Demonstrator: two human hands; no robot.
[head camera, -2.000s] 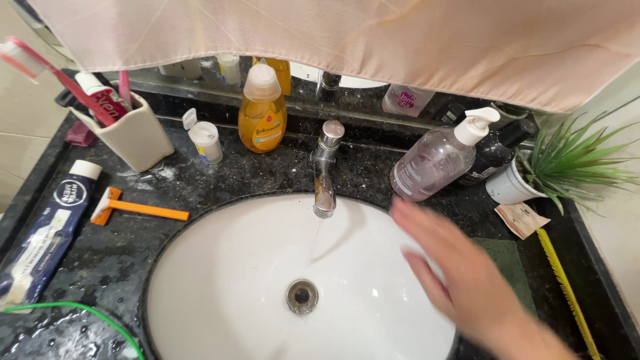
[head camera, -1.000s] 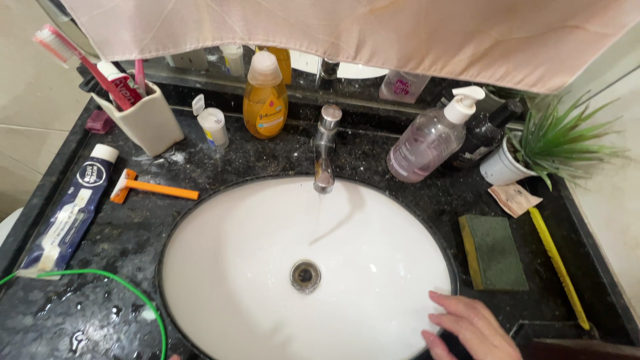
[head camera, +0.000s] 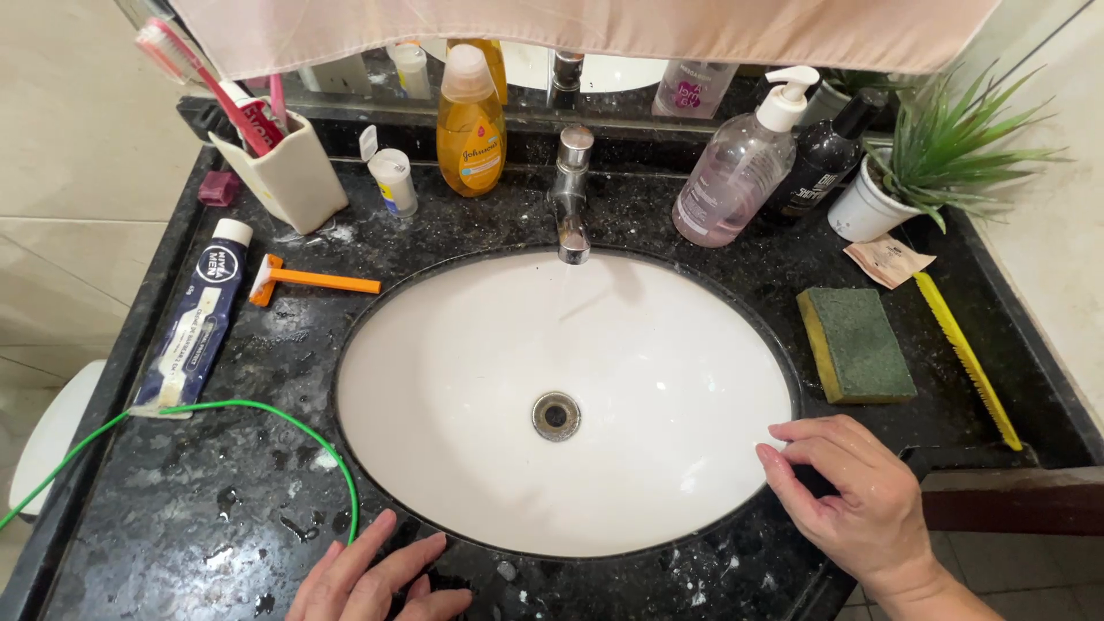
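Note:
My left hand (head camera: 375, 573) is low over the wet black stone counter (head camera: 233, 483), fingers apart and empty, near the end of a green cord (head camera: 285, 418). At the right rim of the white oval sink (head camera: 448, 414) is my right hand (head camera: 849, 496), bent fingers apart, nothing visible in it. A green and yellow sponge (head camera: 858, 345) lies just beyond that hand. A thin stream seems to fall from the chrome faucet (head camera: 572, 190) toward the sink drain (head camera: 555, 416). An orange razor (head camera: 319, 280) and a Nivea Men tube (head camera: 194, 319) lie left of the sink.
Behind the sink stand a toothbrush cup (head camera: 297, 177), a small open container (head camera: 395, 181), a Johnson's bottle (head camera: 472, 129), a pump bottle (head camera: 733, 172), a black bottle (head camera: 815, 164) and a potted plant (head camera: 871, 203). A yellow serrated strip (head camera: 966, 358) and a small packet (head camera: 888, 259) lie right. A pink cloth (head camera: 586, 30) hangs above.
My right hand has moved from over the sink's right side to its right rim, uncovering the sponge. My left hand has come into view at the bottom.

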